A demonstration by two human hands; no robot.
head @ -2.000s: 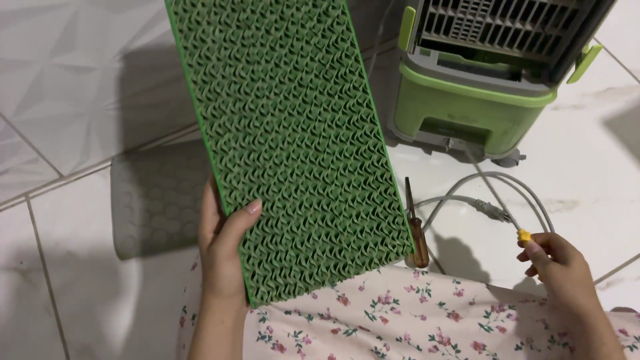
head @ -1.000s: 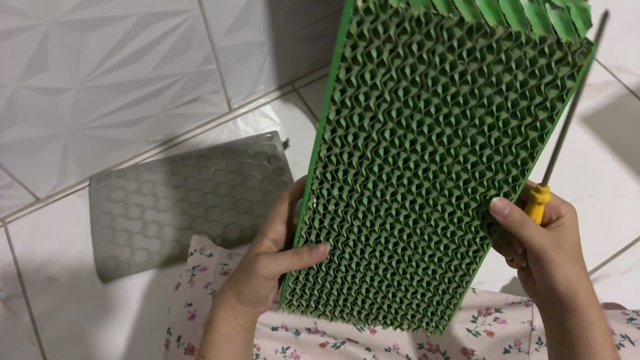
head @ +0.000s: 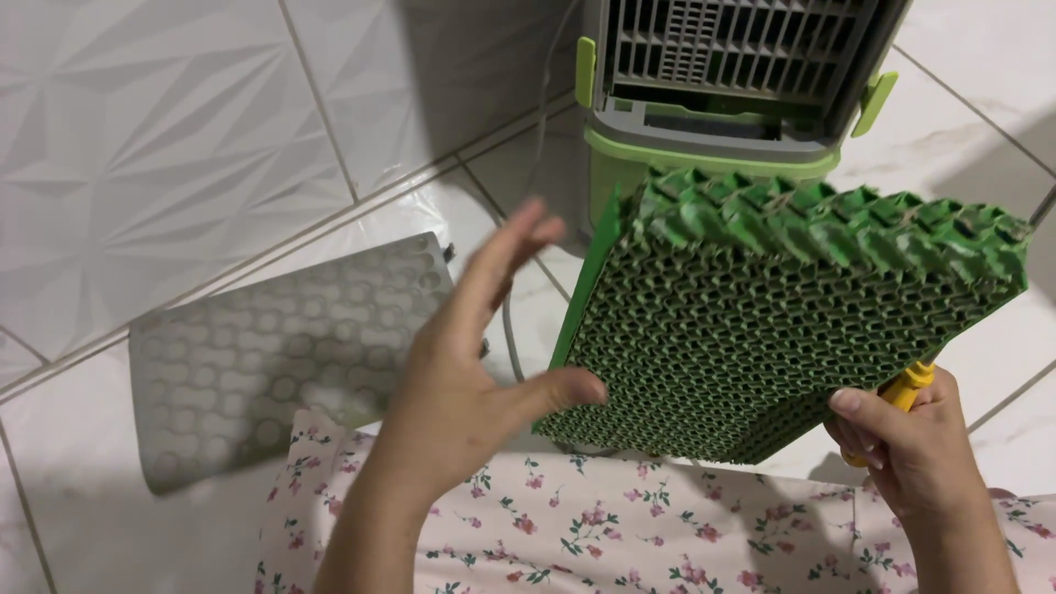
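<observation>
A green honeycomb cooling pad is tilted above my lap, its corrugated end edge facing up. My right hand grips its lower right edge and also holds a screwdriver with a yellow handle; the pad hides most of the shaft. My left hand is spread at the pad's left edge, fingers apart and slightly blurred, the thumb tip over the lower left corner. Whether the thumb touches the pad, I cannot tell. Behind the pad stands a green and grey air cooler with its grille exposed.
A grey plastic panel with round dimples lies on the tiled floor at the left, near the textured wall. A grey cable runs on the floor between panel and pad. Floral fabric covers my lap.
The pad has tipped so that its end edge shows more. My left hand has opened from its hold on the left edge. The screwdriver, upright beside the pad a second ago, is now mostly behind it.
</observation>
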